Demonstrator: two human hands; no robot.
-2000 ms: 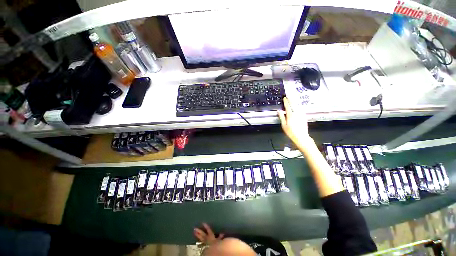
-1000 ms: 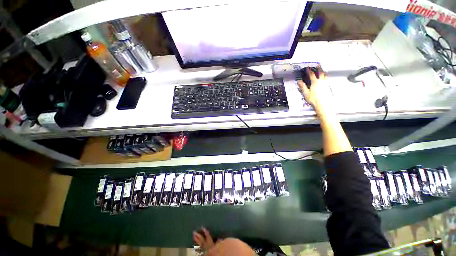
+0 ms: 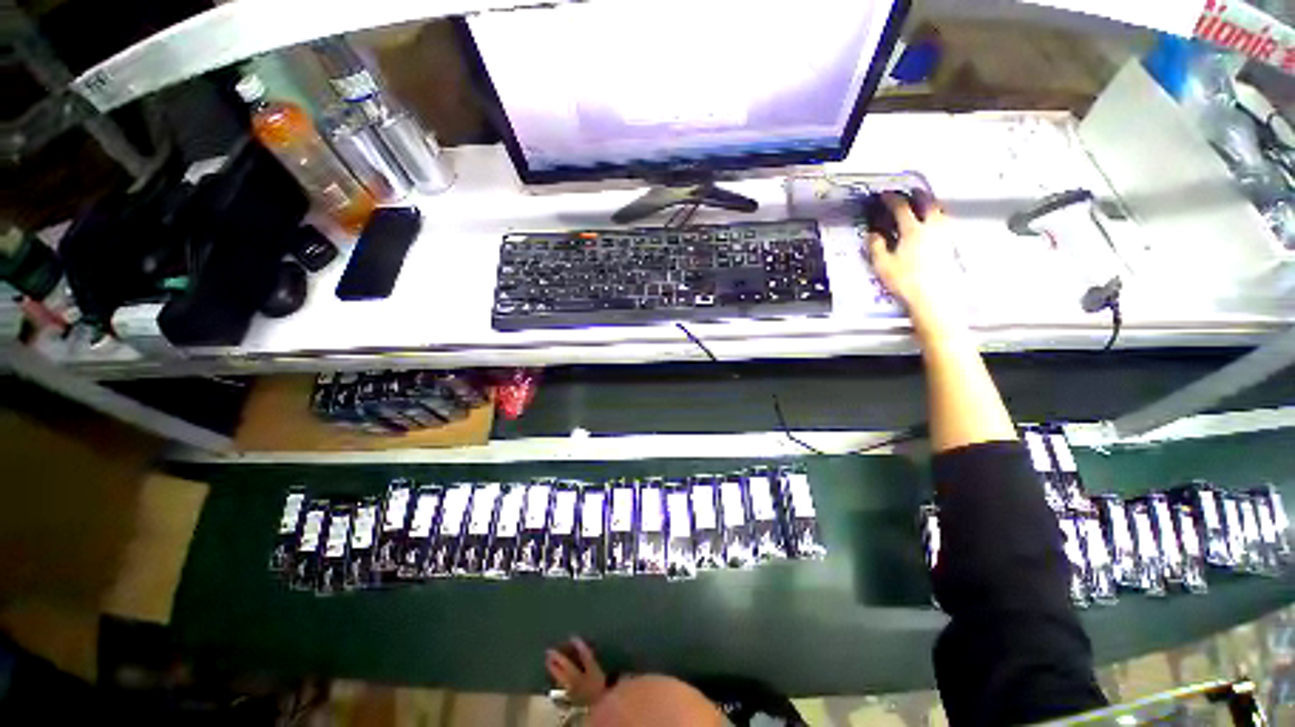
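My right hand [image 3: 910, 256] lies over the black computer mouse [image 3: 892, 213] on the pale pad right of the keyboard, fingers around it. My left hand [image 3: 574, 669] is near the bench's front edge, partly cut off at the bottom, fingers apart with nothing seen in it. The black keyboard [image 3: 660, 273] lies in front of the monitor [image 3: 668, 85], whose screen is bright and mostly pale. A long row of slim black packaged units with white labels [image 3: 554, 526] stands on the green bench top [image 3: 540, 625].
More packaged units [image 3: 1179, 540] stand at the right, partly behind my right sleeve. On the white shelf are a smartphone [image 3: 379, 253], an orange bottle [image 3: 306, 156], a black device [image 3: 213, 270] and a scanner-like shape [image 3: 1051, 209]. A cardboard tray [image 3: 277, 419] holds units below the shelf.
My right hand has moved from the keyboard's right end up to the mouse and now covers it. My left hand stays near the bench's front edge. The view has shifted slightly.
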